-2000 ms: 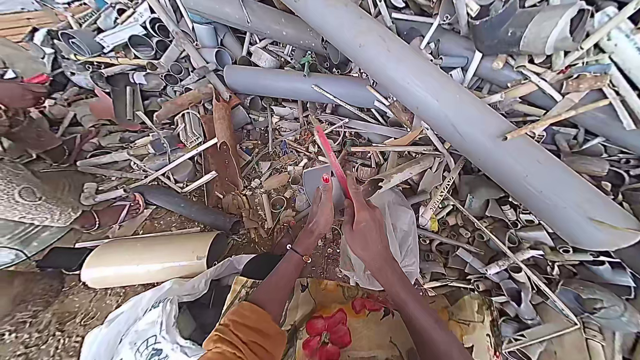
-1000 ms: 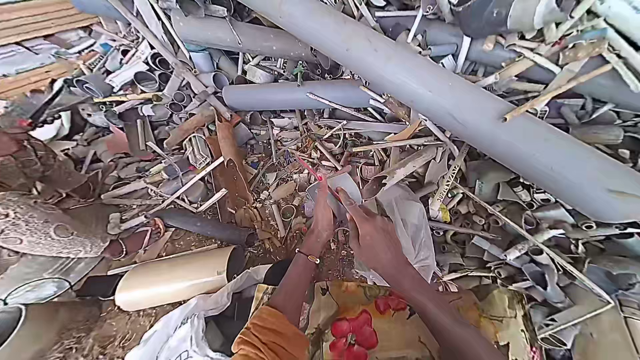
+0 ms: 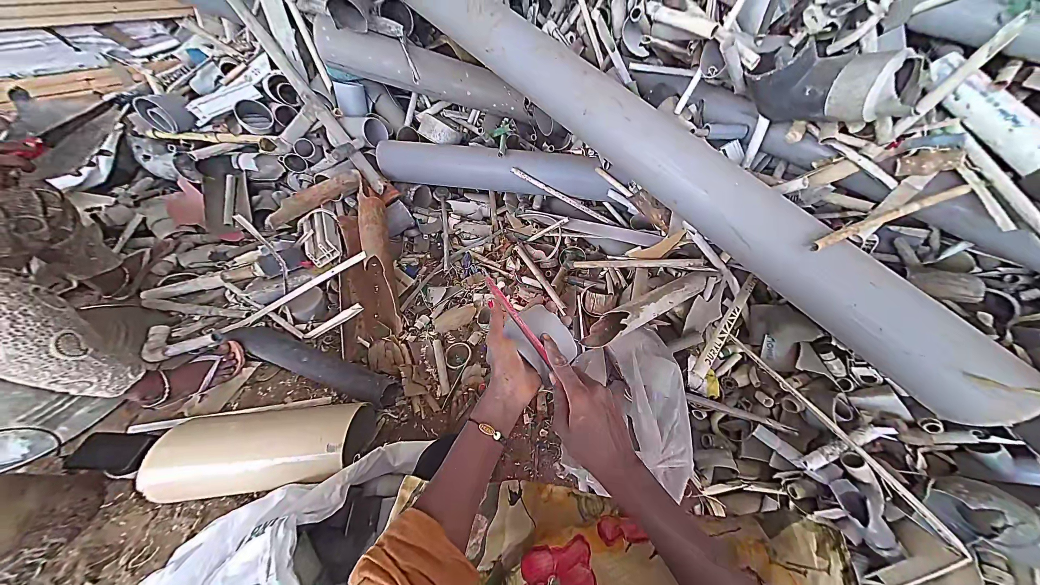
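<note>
My left hand (image 3: 510, 370), with a bracelet at the wrist, grips a grey plastic pipe piece (image 3: 540, 325) by its left side. My right hand (image 3: 589, 410) is closed on a thin red tool (image 3: 517, 315), whose long end points up and left across the grey piece. Whether that tool is a blade cannot be told. Its lower end is hidden by my right fingers. A translucent plastic bag (image 3: 654, 406) lies just right of my right hand. Floral cloth (image 3: 569, 561) lies below my forearms.
A long grey pipe (image 3: 731, 195) slants across the scrap heap, with a shorter grey pipe (image 3: 496, 168) behind my hands. A cream pipe section (image 3: 244, 451) and a white sack (image 3: 276, 520) lie at lower left. Another person's foot (image 3: 175, 382) is at the left.
The red tool pointed steeply up across the grey piece two seconds ago, looked lower and shorter one second ago, and now extends up and left again. Both hands keep their holds.
</note>
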